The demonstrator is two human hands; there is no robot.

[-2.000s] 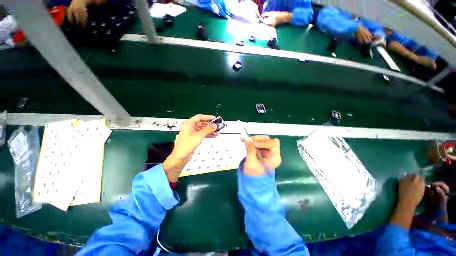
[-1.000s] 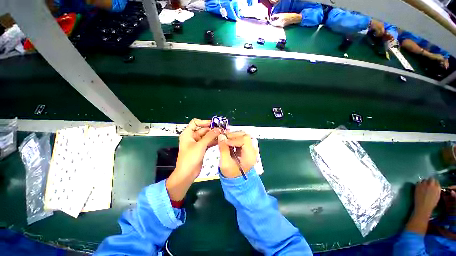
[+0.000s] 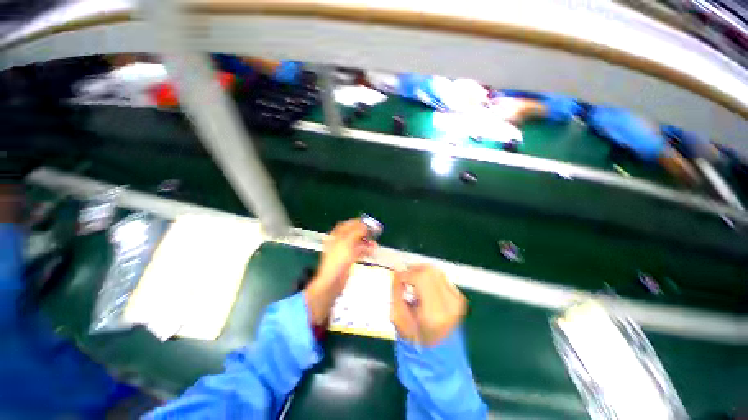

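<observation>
The head view is blurred. My left hand (image 3: 338, 261) holds a small watch housing (image 3: 371, 225) at its fingertips, above the pale metal rail. My right hand (image 3: 428, 303) is to the right of it, apart from the housing, with its fingers curled together. A small pale glint shows between its fingers; the tweezers cannot be made out clearly. The white adhesive sheet (image 3: 362, 302) with a yellow edge lies on the green bench, between and behind my hands, partly covered by them.
Spare adhesive sheets (image 3: 197, 275) and clear bags (image 3: 127, 258) lie at left, a bagged sheet (image 3: 615, 361) at right. Beyond the rail (image 3: 508, 287), the green conveyor (image 3: 394, 193) carries spaced units (image 3: 510, 250). A white post (image 3: 225, 143) rises at left. Blue-sleeved people work opposite; a blue sleeve shows at far left.
The view has tilted and shifted, with blur. My right hand has moved away from the housing, to the right. My left hand still holds the housing.
</observation>
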